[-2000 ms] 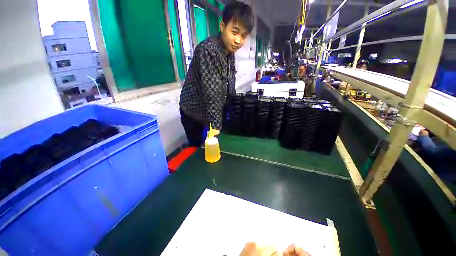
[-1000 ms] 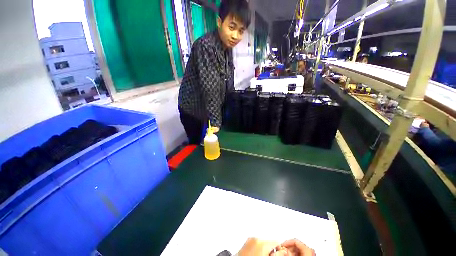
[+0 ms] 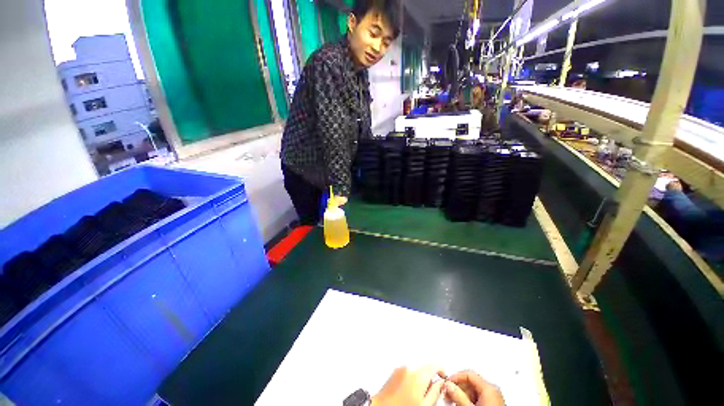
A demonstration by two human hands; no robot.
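Note:
My left hand (image 3: 406, 387) and my right hand (image 3: 475, 389) are at the bottom edge, partly cut off, over a white sheet (image 3: 349, 341). Their fingertips meet. A tiny dark bit shows between the fingertips, but it is too small to name, and whether the hands hold something cannot be told. A dark watch (image 3: 356, 398) is on my left wrist. The sheet lies on the dark green bench (image 3: 397, 270), with tape at its right corner.
A bottle of yellow liquid (image 3: 336, 227) stands at the bench's far left. Black stacked trays (image 3: 492, 182) and a white case (image 3: 439, 124) stand beyond. A person (image 3: 329, 111) stands behind the bottle. A blue crate (image 3: 135, 293) is left; a cream post (image 3: 635, 190) and conveyor (image 3: 675, 317) are right.
Both hands have come further into view from the bottom edge, and the watch shows more. The person behind the bottle has tilted their head. The view has shifted slightly downward.

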